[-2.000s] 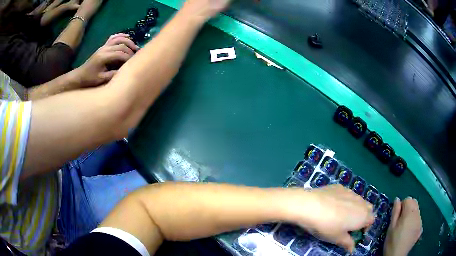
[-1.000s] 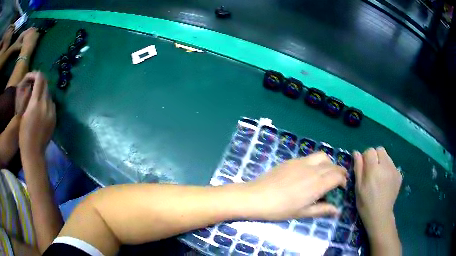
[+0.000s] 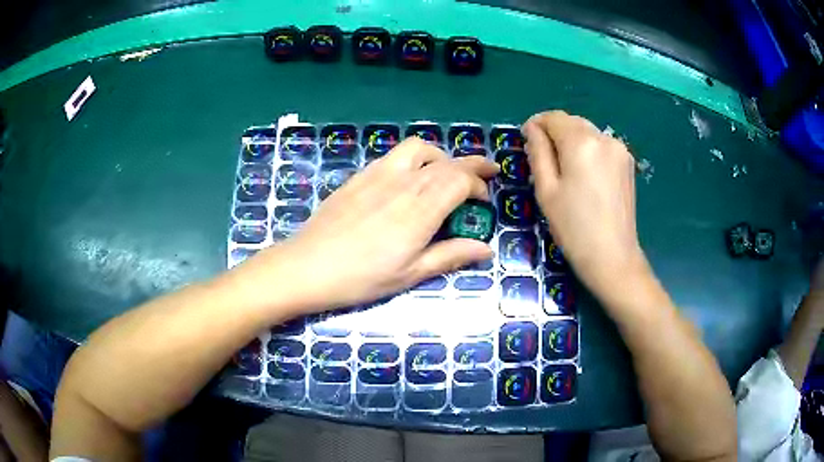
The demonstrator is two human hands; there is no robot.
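A clear tray (image 3: 578, 368) lies in front of me, with rows of black square display units showing coloured dials; strong glare covers its lower middle. My left hand (image 3: 397, 212) reaches over the tray. Its thumb and fingers hold a square unit (image 3: 472, 221) with the green circuit board side facing up. My right hand (image 3: 578, 176) is at the tray's upper right corner, fingers bent together beside a dial unit (image 3: 513, 167); whether it holds anything is hidden.
Several display units (image 3: 371, 45) stand in a row along the bright green strip. A white frame piece (image 3: 79, 97) and a tan strip (image 3: 140, 54) lie upper left. Two small dark units (image 3: 751, 242) lie at right. A blue bin (image 3: 804, 135) and a person's arm (image 3: 804, 316) are at the right edge.
The view has swung right, so tray and row appear further left. The neighbour's arms at left have gone out of view. The green-backed unit in my left hand now shows clearly.
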